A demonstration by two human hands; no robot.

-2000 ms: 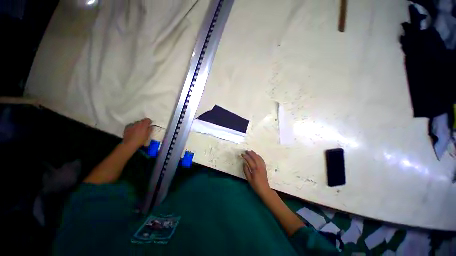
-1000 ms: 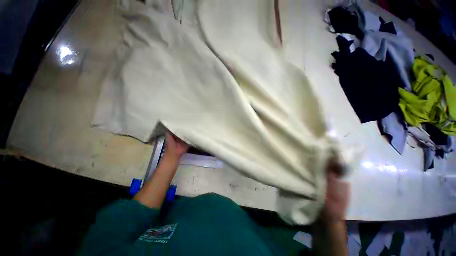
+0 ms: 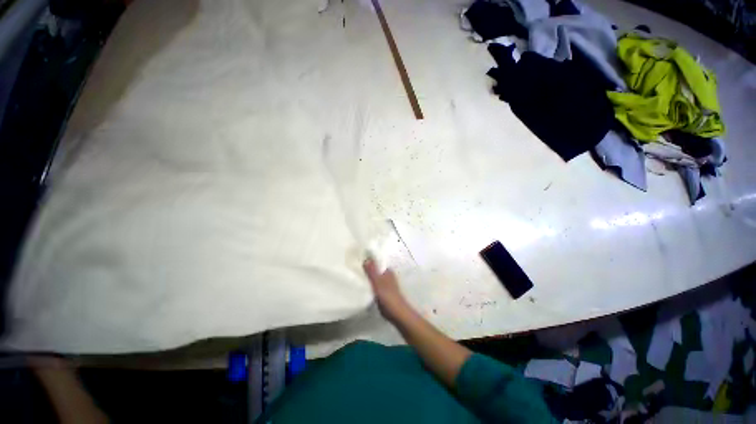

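The cream fabric (image 3: 191,240) is spread over the left of the table, its near edge stretched between my hands. My right hand (image 3: 383,286) grips its near right corner. My left hand (image 3: 54,366), dim and blurred at the lower left, holds the near left edge; its fingers are mostly hidden. The silver rail (image 3: 267,377) shows only at its near end below the fabric, between a left blue block (image 3: 238,366) and a right blue block (image 3: 297,360). The rest of the rail and the dark piece are hidden.
A black smartphone (image 3: 506,269) lies right of my right hand. A white paper slip (image 3: 399,242) lies beside the fabric. A reddish-brown stick (image 3: 402,66) lies farther up. Black, grey and neon-yellow offcuts (image 3: 564,103) are piled at the upper right. White scraps (image 3: 655,339) cover the green floor.
The fabric, first left of the rail, then bunched in my right hand, now lies spread over the rail and dark piece. My left hand has moved far left; my right hand has moved back left.
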